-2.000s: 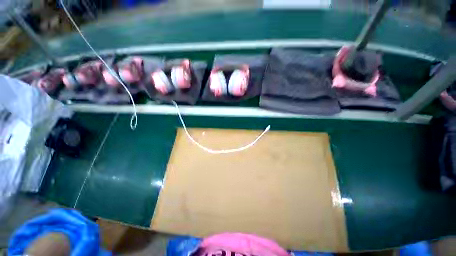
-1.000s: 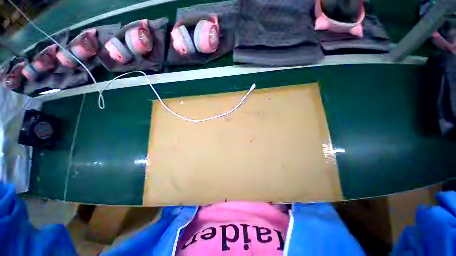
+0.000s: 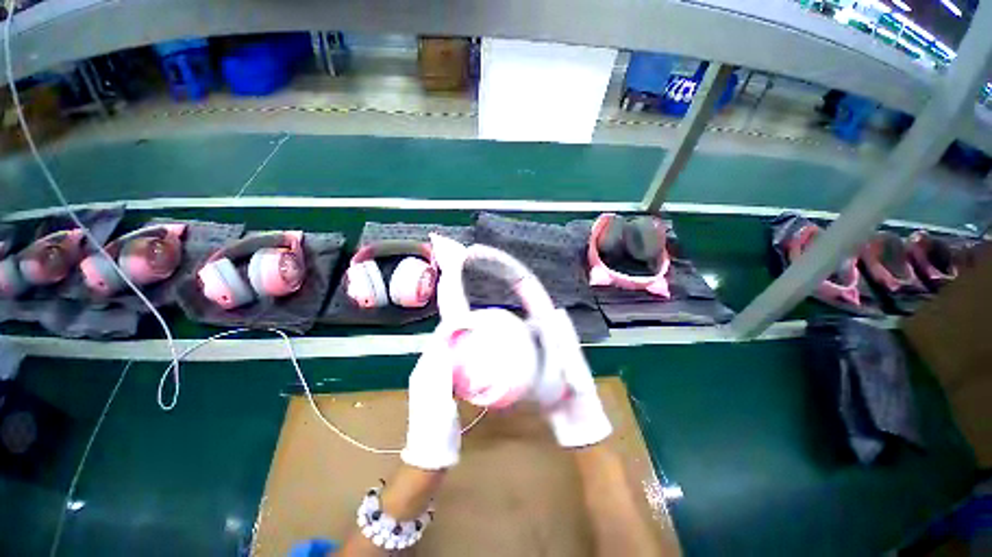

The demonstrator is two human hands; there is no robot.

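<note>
My left hand [image 3: 433,408] and my right hand [image 3: 577,392], both in white gloves, hold pink cat-ear headphones [image 3: 495,354] between them above the tan board [image 3: 511,490]. The headband arches upward and one round pink cup faces me; the picture is slightly blurred there. A thin white cable [image 3: 326,422] loops over the board's upper left part. Its end passes behind my left hand and the held cup, so I cannot tell whether it is plugged in.
More pink headphones [image 3: 394,277] lie on dark foam sheets beyond a pale rail [image 3: 381,346]. An uncovered stretch of sheet [image 3: 522,245] lies behind the held headphones. A dark draped bundle [image 3: 865,386] is at right, a black device [image 3: 22,424] at left. A slanted grey post [image 3: 827,239] stands at right.
Both hands have come into view holding headphones over the board. The view has tilted up, showing the floor beyond and the overhead shelf.
</note>
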